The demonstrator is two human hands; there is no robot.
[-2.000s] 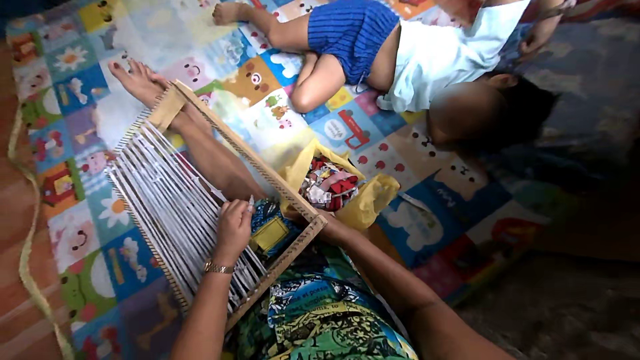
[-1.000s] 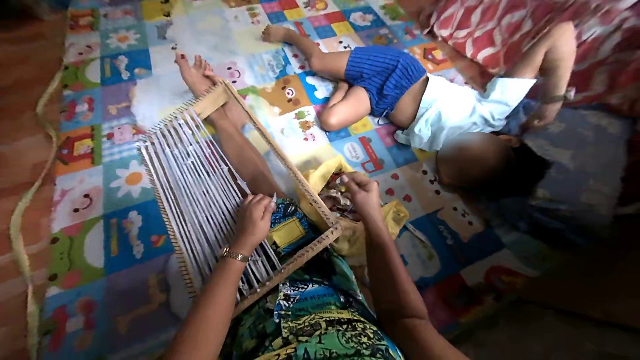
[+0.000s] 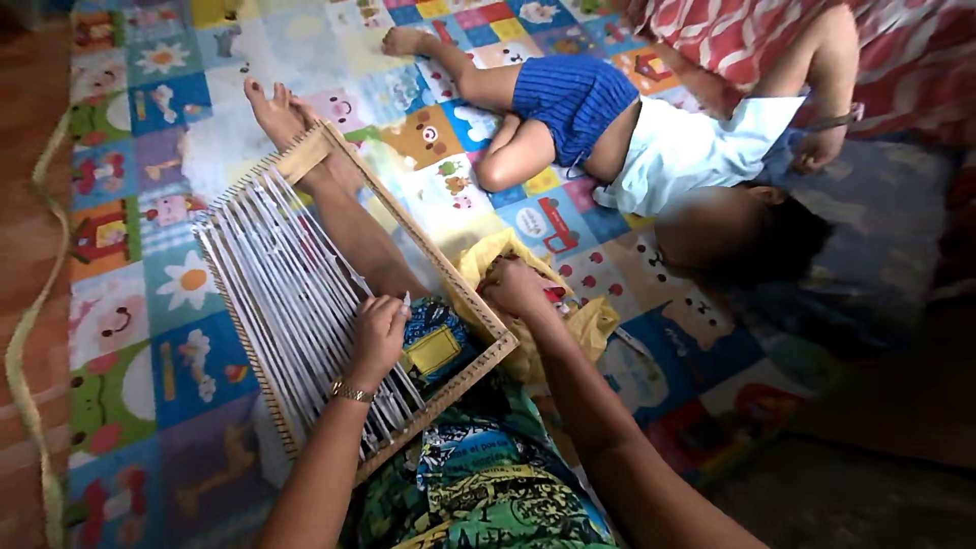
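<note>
A wooden loom frame (image 3: 427, 248) with pegs along its edges rests across my lap and leg, strung with white fabric strips (image 3: 293, 305) over its left part. My left hand (image 3: 380, 339), with a watch on the wrist, lies on the strips near the lower end and pinches the tip of a white strip (image 3: 406, 300). Beyond the right side of the frame, my right hand (image 3: 515, 286) reaches into a yellow plastic bag (image 3: 595, 324) of red and white fabric scraps (image 3: 559, 296). Its fingertips are hidden among them, so what they hold cannot be told.
A person (image 3: 686, 152) lies on the patterned play mat (image 3: 183, 282) at the upper right, head on a blue-grey cloth (image 3: 869, 206). Red and white fabric (image 3: 915, 61) is behind. A long pale strip (image 3: 30, 328) runs along the floor at the left.
My right hand was at the frame's corner, then raised over the yellow bag, and is now down inside it. My left hand stays on the strips. The lying person's arm has bent upward.
</note>
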